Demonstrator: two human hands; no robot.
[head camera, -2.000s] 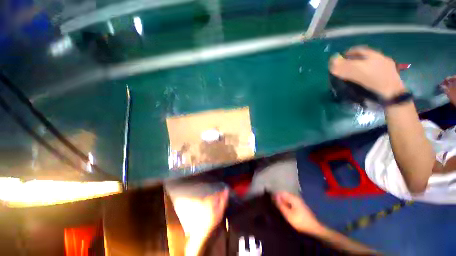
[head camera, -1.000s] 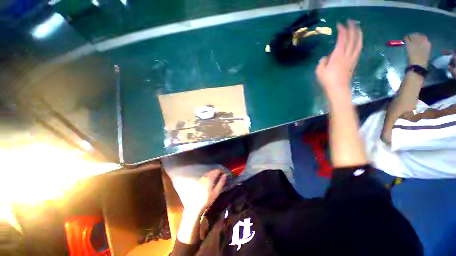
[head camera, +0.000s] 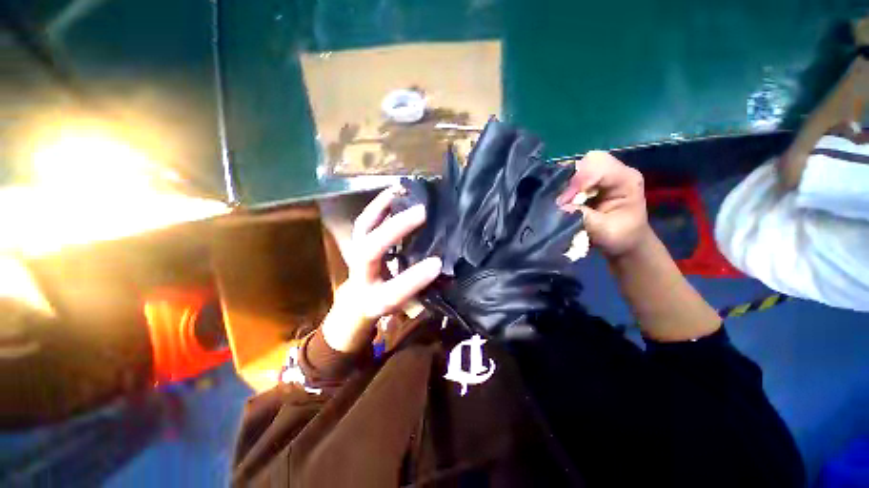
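The black spiky part (head camera: 495, 214) is held up in front of my chest, over the bench's front edge. My left hand (head camera: 381, 262) grips its left side with the fingers spread over it. My right hand (head camera: 610, 205) is at its upper right side, with a small pale piece (head camera: 583, 198) at the fingertips. Another pale bit (head camera: 577, 246) shows just below on the part's right edge. A round white dish (head camera: 404, 105) and a thin whitish stick (head camera: 459, 126) lie on the stained cardboard mat (head camera: 400, 71).
The green bench (head camera: 657, 71) spans the top. A glaring light (head camera: 95, 181) is at the left. An open carton (head camera: 272, 276) and a red stool (head camera: 181, 334) stand below it. Another red stool (head camera: 700, 233) and a person in a white sleeve (head camera: 800, 224) are at the right.
The black part has come from the far right of the bench to my chest. My right hand has come back from its reach, and my left hand has risen from my lap onto the part.
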